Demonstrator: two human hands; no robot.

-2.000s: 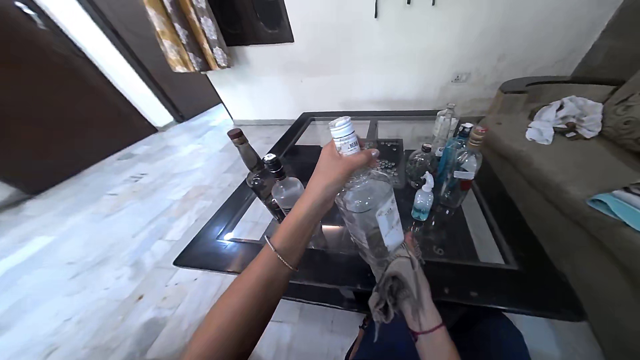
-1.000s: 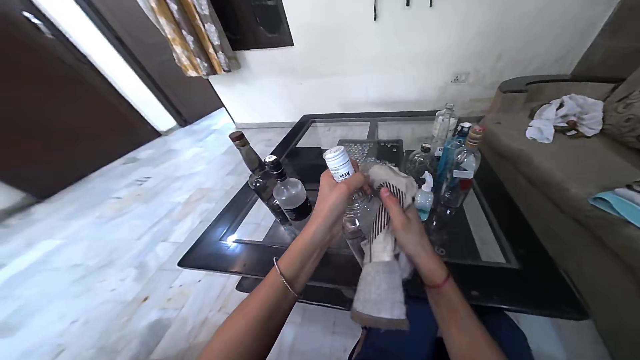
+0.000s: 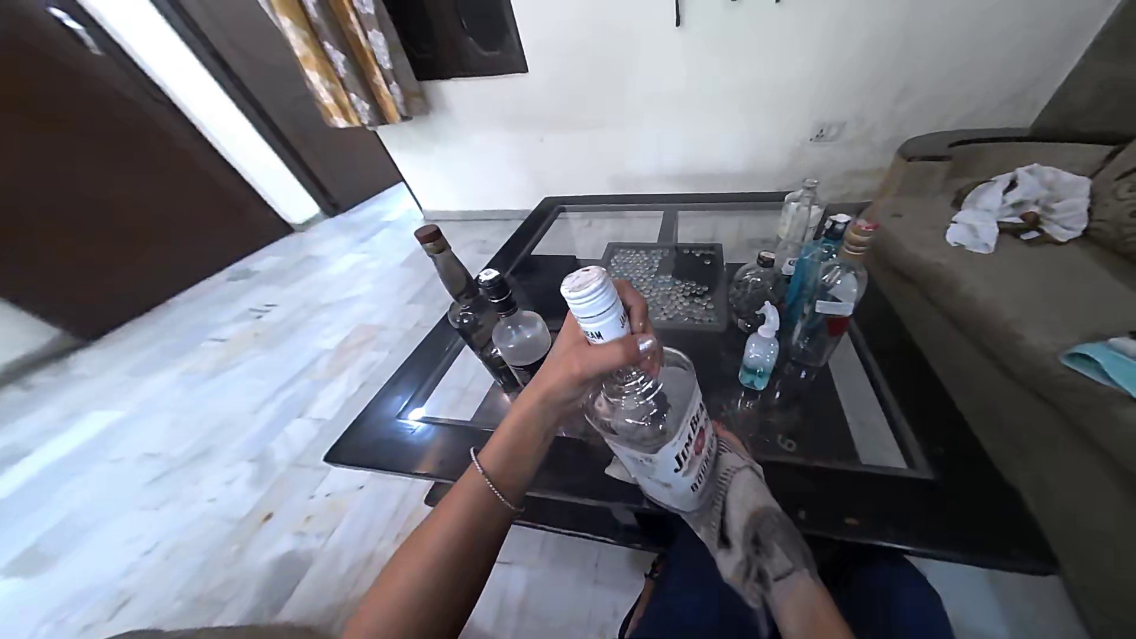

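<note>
My left hand (image 3: 612, 346) grips the neck of a clear glass Jim Beam bottle (image 3: 657, 435) just below its white cap, with the bottle tilted over the front of the black-framed glass table (image 3: 550, 461). Against the lower side and base of the bottle, my right hand (image 3: 732, 453) presses a grey-beige knitted cloth (image 3: 741, 524), which covers much of that hand. Left of the bottle stand a dark-tinted bottle with a brown cap (image 3: 470, 311) and a clear bottle with a black cap (image 3: 519, 333).
A small pump bottle with blue liquid (image 3: 758, 359) and several glass bottles (image 3: 830, 302) stand on the table's right side. Behind my hands lies a dark tray of glass beads (image 3: 666, 284). The sofa (image 3: 958, 302) on the right bears a white cloth (image 3: 1021, 204).
The cloth was up at the bottle's upper part one second ago; my right hand has moved down with it to the lower side and base. My left hand still holds the neck.
</note>
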